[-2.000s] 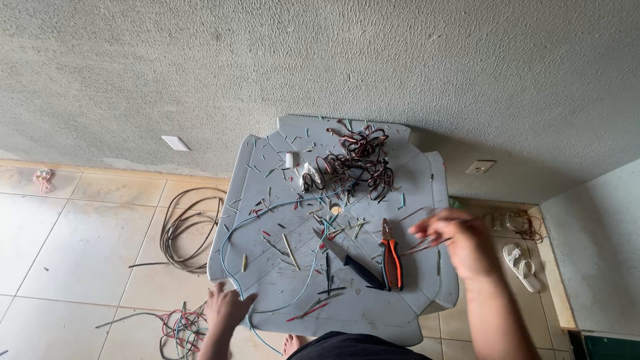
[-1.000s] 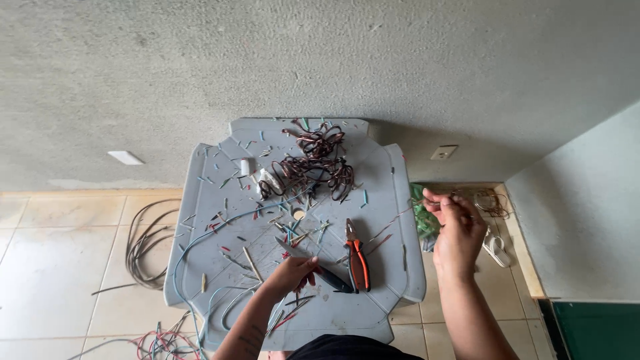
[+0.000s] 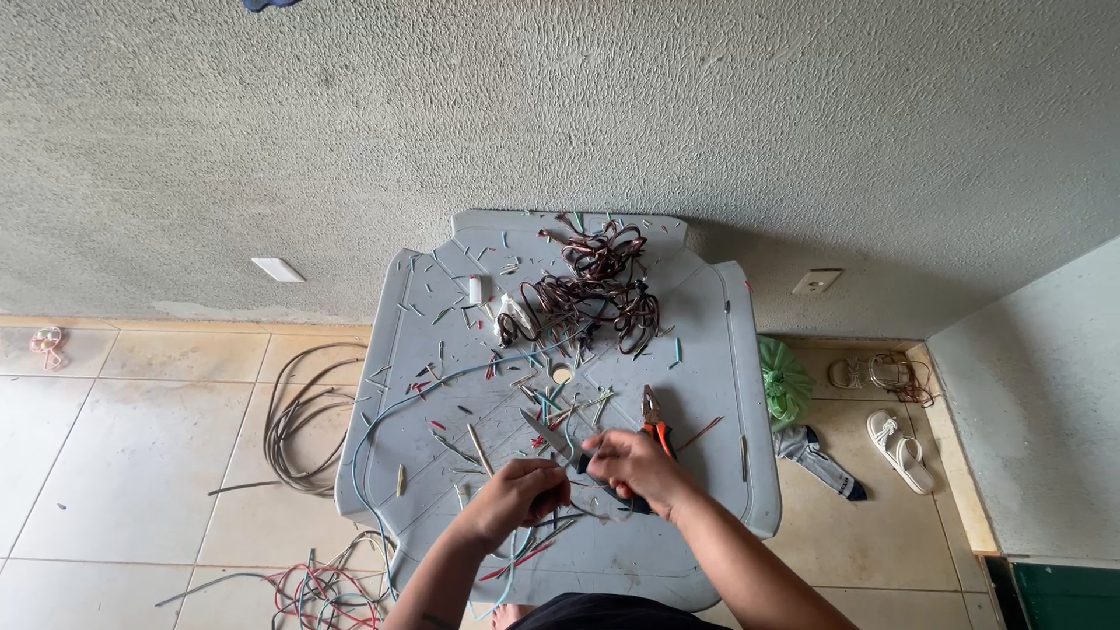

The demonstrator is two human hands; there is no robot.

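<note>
Both hands work close together over the front middle of a grey plastic table [image 3: 691, 350]. My left hand [image 3: 522, 494] has its fingers closed on a thin wire [image 3: 588, 510] that runs toward my right hand [image 3: 632, 468]. A knife [image 3: 547, 432] lies partly beneath my right hand, its blade pointing up and left; whether that hand grips it cannot be told. Just beyond sit pliers with orange and black handles [image 3: 656, 430]. A light blue cable [image 3: 398, 404] loops across the table's left side. Brown wires [image 3: 604, 293] lie tangled at the back.
Wire offcuts and a white cylinder [image 3: 475, 290] are scattered on the tabletop. Coiled cable [image 3: 302, 437] and tangled coloured wires [image 3: 324, 591] rest on the floor at left. A green bag [image 3: 785, 381], a sock [image 3: 820, 461] and a white sandal [image 3: 901, 451] lie at right.
My right hand has come in from the table's right side to the front middle. My left hand, at the knife a second ago, is now beside my right hand.
</note>
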